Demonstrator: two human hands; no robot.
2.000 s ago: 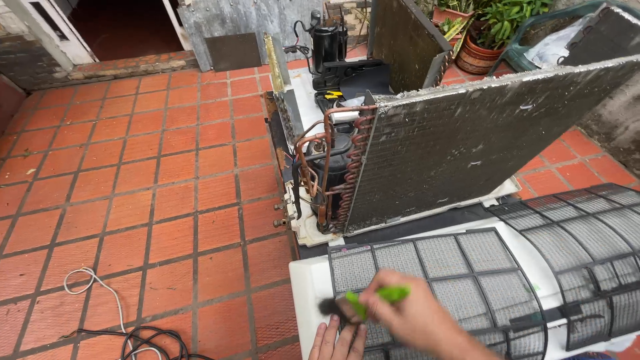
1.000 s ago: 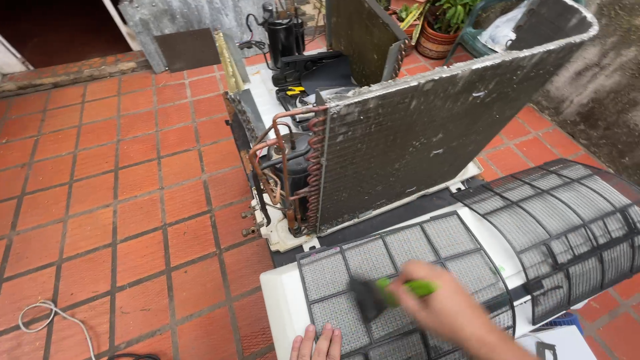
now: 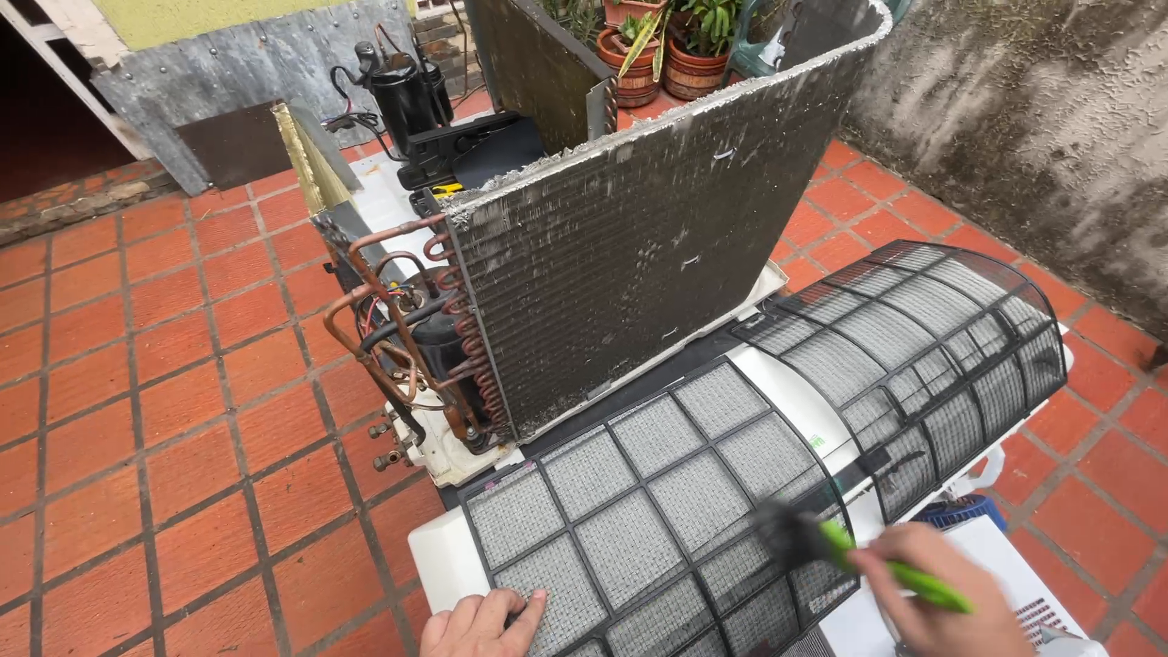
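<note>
My right hand [image 3: 944,589] grips the green handle of a brush [image 3: 899,575], whose dark bristle end is blurred over the right side of a black-framed mesh air filter [image 3: 630,538]. My left hand [image 3: 484,625] rests its fingers on the lower left corner of that filter, holding nothing. The filter lies over the white casing of an air conditioner indoor unit [image 3: 447,557]. A second curved mesh filter [image 3: 912,356] covers the casing's right half.
Behind stands a large condenser coil [image 3: 630,265] with copper pipes [image 3: 365,310] at its left end. A black compressor [image 3: 406,100], potted plants [image 3: 693,64] and a rough wall [image 3: 1022,137] are farther back. Red floor tiles [image 3: 182,401] spread left. A blue brush [image 3: 963,513] lies at right.
My right hand has moved the brush rightward across the filter. My left hand stays at the filter's lower left part. The view has shifted.
</note>
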